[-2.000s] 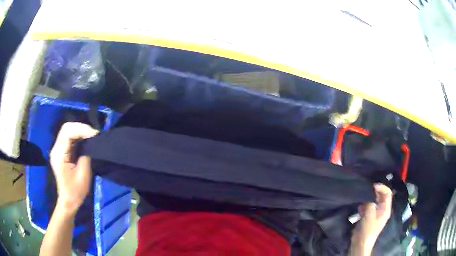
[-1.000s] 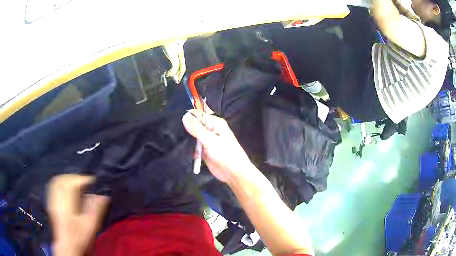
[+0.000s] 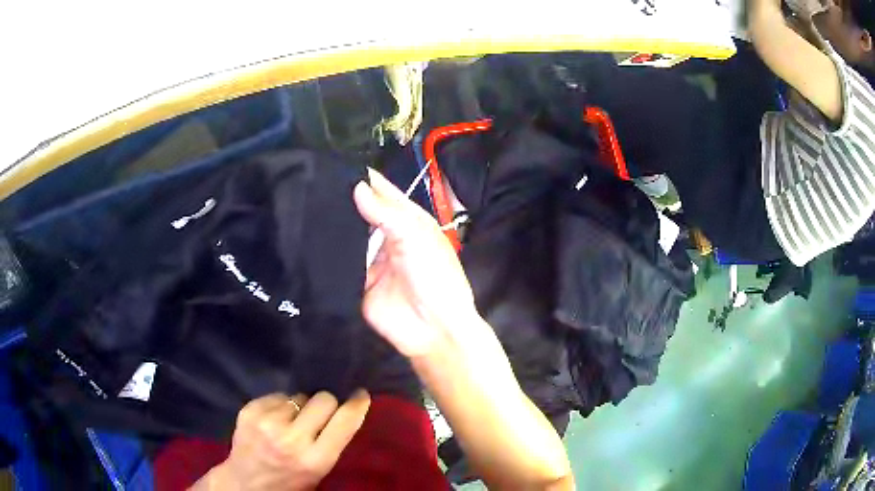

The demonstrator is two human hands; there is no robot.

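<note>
A black garment (image 3: 317, 230) lies spread across my lap, with small curved white lettering, a short white strip and a white tag at the lower left. My left hand (image 3: 297, 441) is at the garment's near edge, by the red top, its fingers curled on the cloth. My right hand (image 3: 413, 268) is raised over the garment's right part, closed around a thin pale tool. The tool's narrow tip (image 3: 419, 178) sticks out past the fingers. Most of the tool is hidden in the hand.
The white table (image 3: 336, 48) with its yellow edge spans the top. A black garment pile (image 3: 595, 259) lies at the right over a red-orange frame (image 3: 437, 177). A person in a striped top (image 3: 815, 182) is at the upper right. Blue crates (image 3: 782, 446) stand on green floor at the lower right.
The stretched black band is no longer held between both hands. The garment now lies spread with lettering showing. My left hand has moved right onto its near edge. The view has turned right.
</note>
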